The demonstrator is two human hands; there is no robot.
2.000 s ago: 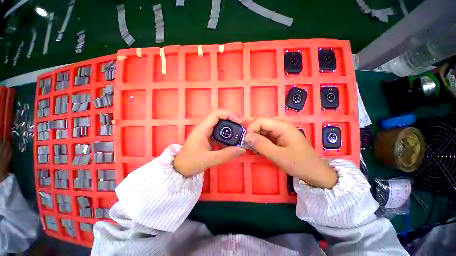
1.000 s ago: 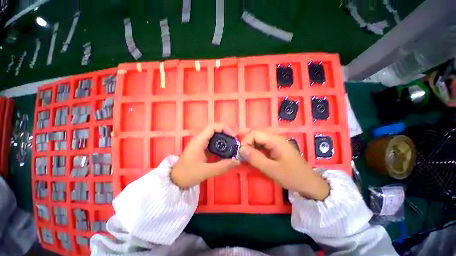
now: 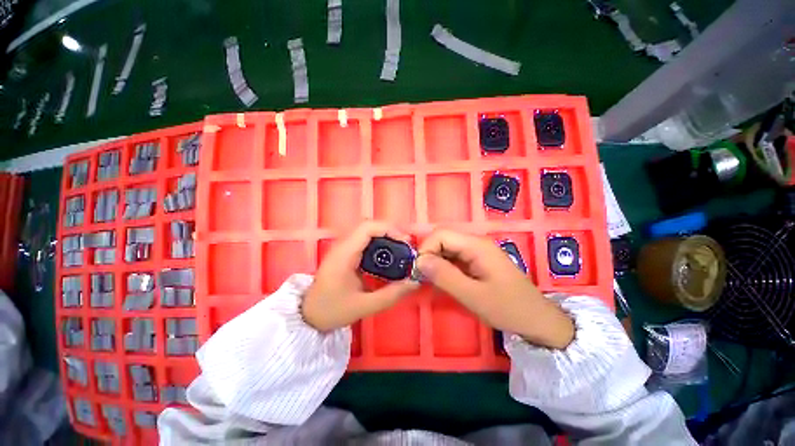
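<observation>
My left hand (image 3: 344, 283) holds a black watch body (image 3: 386, 258) with its round sensor side up, above the large-pocket red foam tray (image 3: 397, 233). My right hand (image 3: 475, 277) pinches a small grey metal piece (image 3: 417, 268) at the right edge of the watch body; most of it is hidden by the fingers. Several black watch bodies, one at the back right (image 3: 550, 129), lie in the right pockets of the tray. The small-pocket red tray (image 3: 125, 213) at the left holds grey band pieces (image 3: 140, 202).
Grey band strips (image 3: 299, 70) lie on the green surface beyond the trays. At the right are a brown tape roll (image 3: 684, 272), a black fan grille (image 3: 757, 270), a blue item (image 3: 678, 224) and a clear plastic bag (image 3: 676, 350). A grey post (image 3: 689, 83) stands at the back right.
The view has shifted, so the trays sit lower in the picture than two seconds ago. Both hands stay together at the watch body. The band strips beyond have moved slightly right.
</observation>
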